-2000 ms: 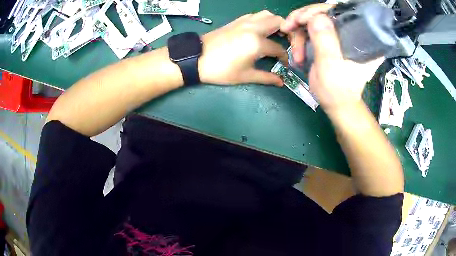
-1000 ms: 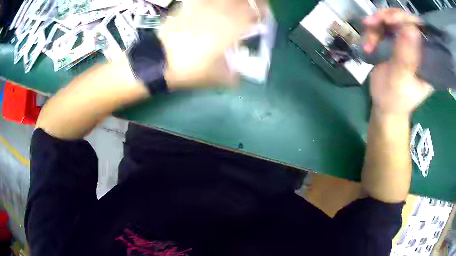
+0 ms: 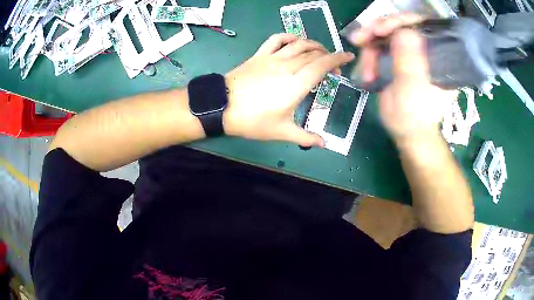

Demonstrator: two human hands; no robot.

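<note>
A white plastic frame (image 3: 341,146) with a large window lies on the green bench in front of me. A green circuit board (image 3: 329,89) sits in its left end. My left hand (image 3: 281,88), below a black watch, holds the frame with its thumb at the lower left edge and fingers at the top. My right hand (image 3: 404,76), blurred, grips the grey electric screwdriver (image 3: 451,53), its front end near the frame's upper right. The driver tip and screws cannot be made out. A second white frame (image 3: 331,22) with a circuit board lies just beyond.
Many overlapping white frames (image 3: 132,44) with thin wires lie at the upper left. The screw feeder (image 3: 375,14) is partly hidden behind my right hand. Smaller white frames (image 3: 492,170) lie at the right. A red stool (image 3: 20,117) stands left, and a cardboard box (image 3: 497,258) lower right.
My right hand has moved back left from the feeder with the screwdriver. My left hand, which was lifting a frame, now rests on the bench with a frame lying flat under it.
</note>
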